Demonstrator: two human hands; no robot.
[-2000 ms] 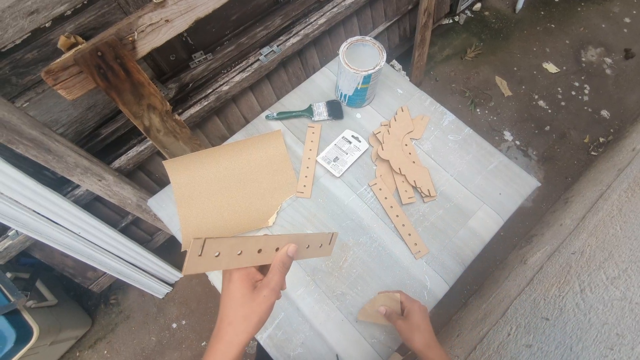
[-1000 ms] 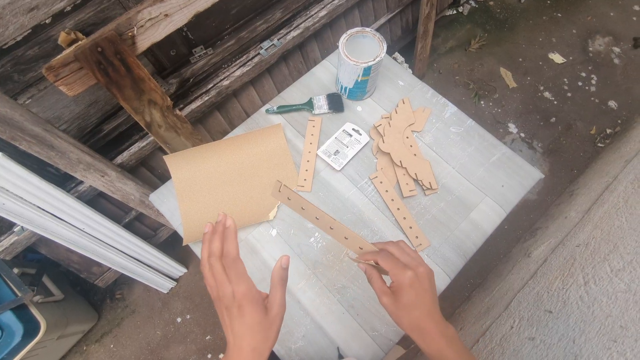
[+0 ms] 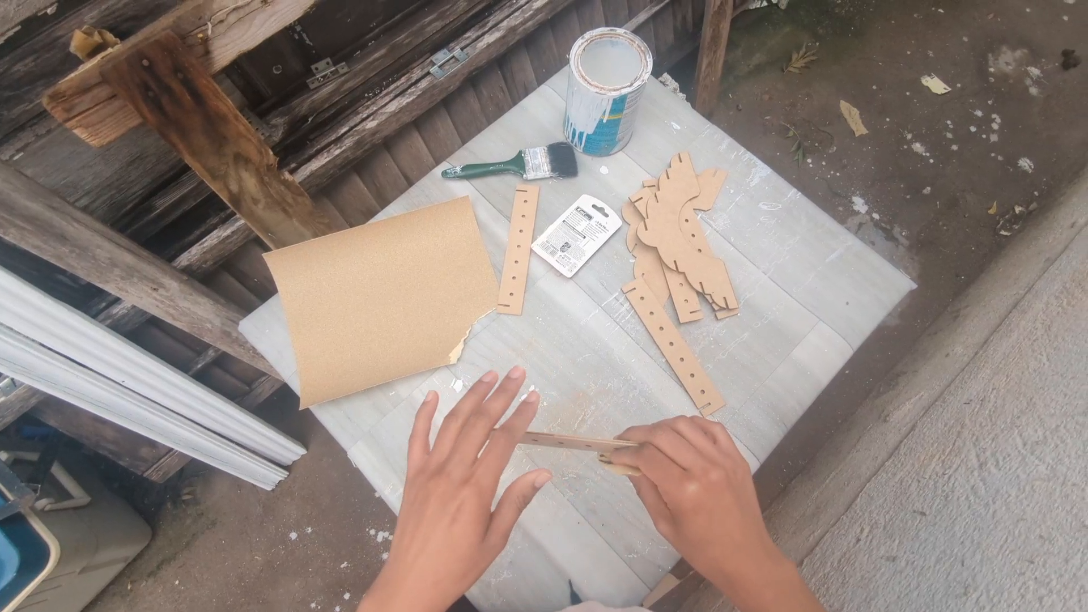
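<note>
My right hand (image 3: 693,484) grips the right end of a thin perforated wooden strip (image 3: 565,441), with a small tan piece (image 3: 620,466) beneath its fingers. The strip runs left, nearly edge-on, toward my left hand (image 3: 472,476), whose fingers are spread over its far end; whether they touch it is hidden. Beyond my left hand lies a sheet of sandpaper (image 3: 387,297) with a torn corner. A second perforated strip (image 3: 517,251) lies beside the sheet, and a third (image 3: 673,348) lies beyond my right hand, next to a pile of scalloped wooden cutouts (image 3: 680,229).
On the grey tabletop (image 3: 799,289) stand a paint can (image 3: 605,102), a green-handled paintbrush (image 3: 518,161) and a white blister card (image 3: 576,236) bearing writing. Wooden beams (image 3: 204,127) border the far left, white panels (image 3: 127,382) the left, and a rough concrete surface (image 3: 977,476) the right.
Two seconds ago my left hand held a perforated strip and my right hand a small tan piece. Now my right hand holds a strip's end, and my left hand is spread open.
</note>
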